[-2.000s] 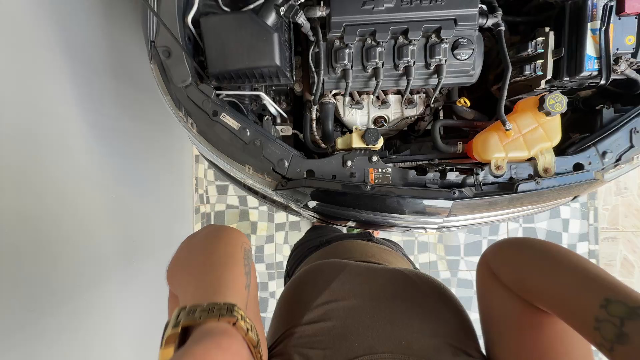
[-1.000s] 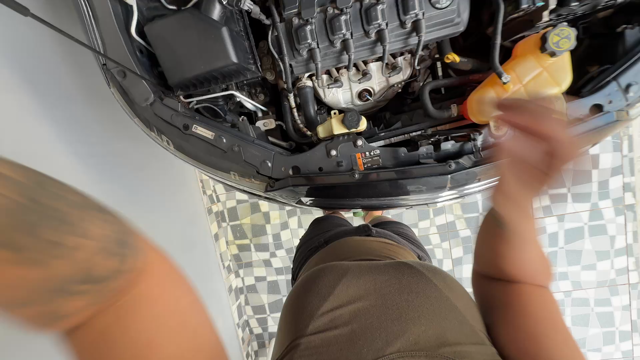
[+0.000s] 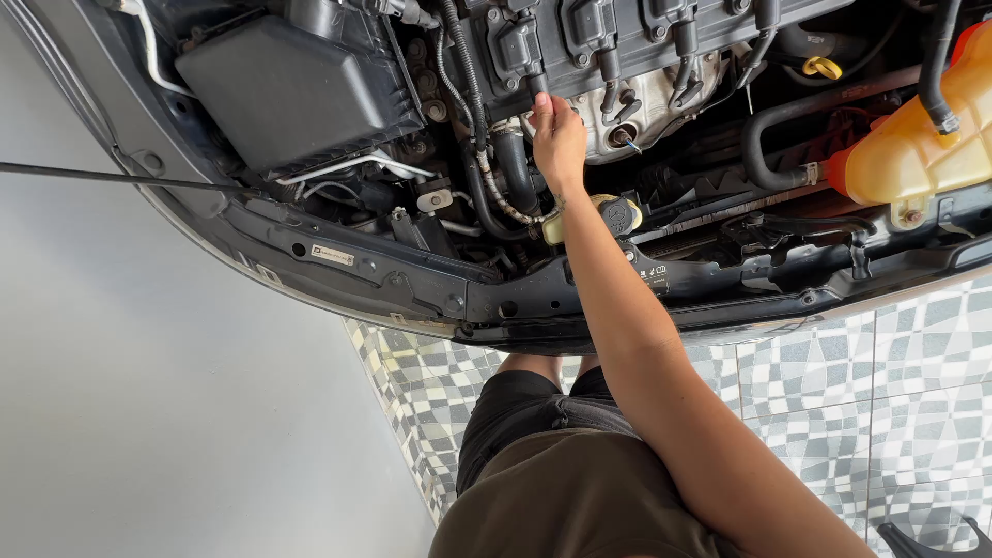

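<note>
My right hand point(image 3: 559, 143) reaches into the engine bay, its thumb and fingers pinched around the black rubber spark plug boot point(image 3: 537, 82) below the leftmost ignition coil point(image 3: 518, 48). The fingers hide the boot's lower end. To the right, more black boots point(image 3: 610, 66) run down from the other coils toward the metal exhaust heat shield point(image 3: 651, 97). A sensor with a wire point(image 3: 622, 137) sits in a round opening of that shield. My left hand is out of view.
A black air filter housing point(image 3: 287, 93) lies left of the engine, with a thin hood prop rod point(image 3: 132, 178) below it. Beneath my wrist is a black-capped reservoir point(image 3: 618, 217). An orange-yellow coolant tank point(image 3: 907, 132) stands right, past a yellow dipstick handle point(image 3: 822, 68).
My right hand has moved left, from over the coolant tank to the leftmost spark plug boot, and closed on it. My left arm has left the view. The view has shifted closer to the engine.
</note>
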